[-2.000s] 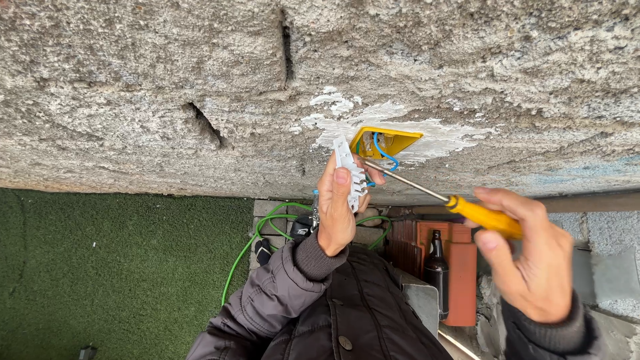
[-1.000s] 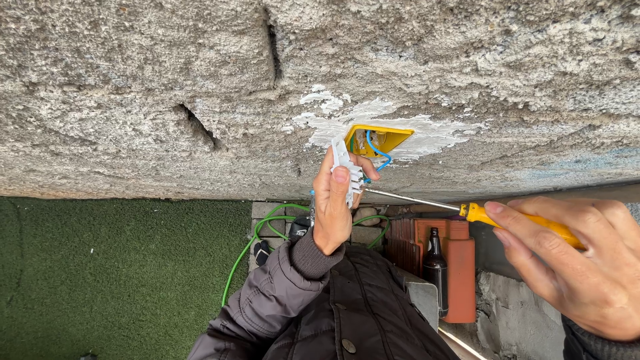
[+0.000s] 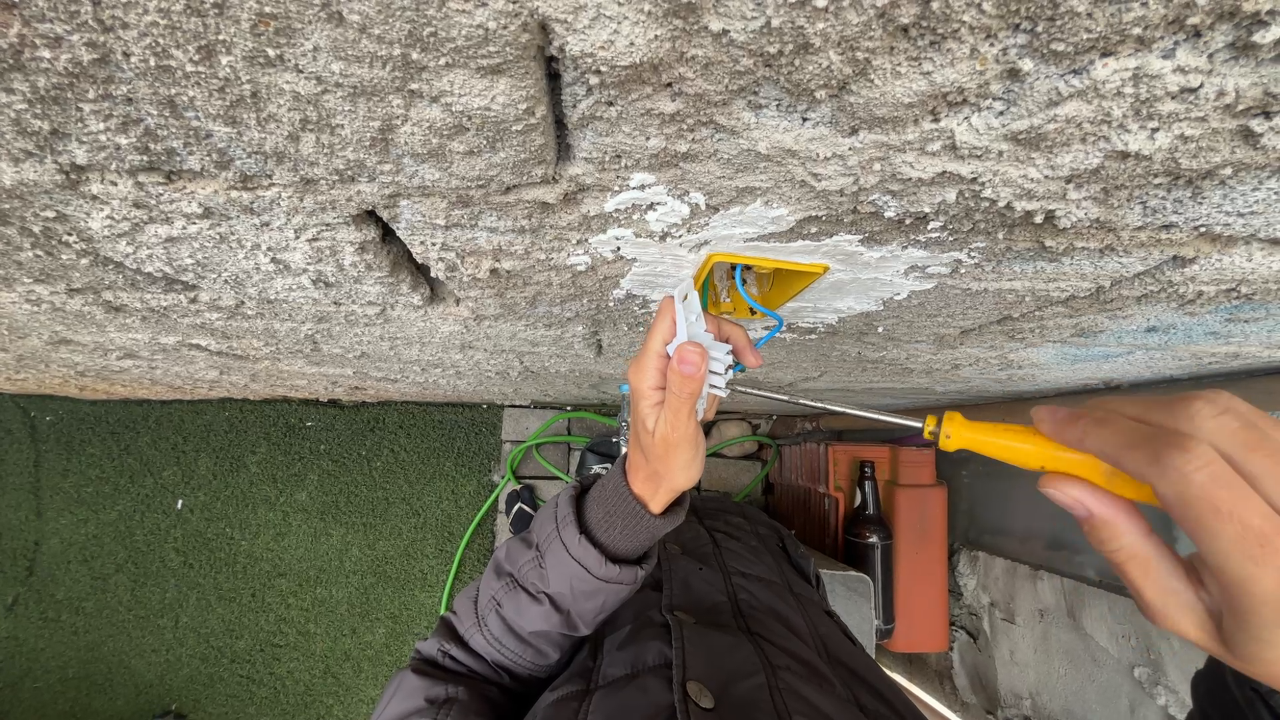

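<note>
My left hand (image 3: 672, 415) grips a white plastic electrical fitting (image 3: 704, 350), thumb on its ribbed side, close below a yellow wall box (image 3: 812, 272). Out of the box comes a blue wire (image 3: 752, 300) that curves down to the fitting. A bit of green wire shows inside the box. With its fingertips my right hand (image 3: 1190, 500) holds a screwdriver by the yellow handle (image 3: 1040, 452). The metal shaft (image 3: 840, 406) points left, and its tip is at the fitting's lower right edge; whether it sits in a screw I cannot tell.
White filler surrounds the box on the rough concrete wall (image 3: 300, 180). Below lie green artificial turf (image 3: 250, 560), a green hose (image 3: 478, 530) over pavers, and red roof tiles (image 3: 920, 560) bearing a dark glass bottle (image 3: 868, 550). Bare concrete (image 3: 1060, 620) is at lower right.
Since two seconds ago, my right hand has moved right and its hold on the handle has changed. The screwdriver shaft lies flatter, its tip lower by the fitting. My left hand keeps hold of the fitting.
</note>
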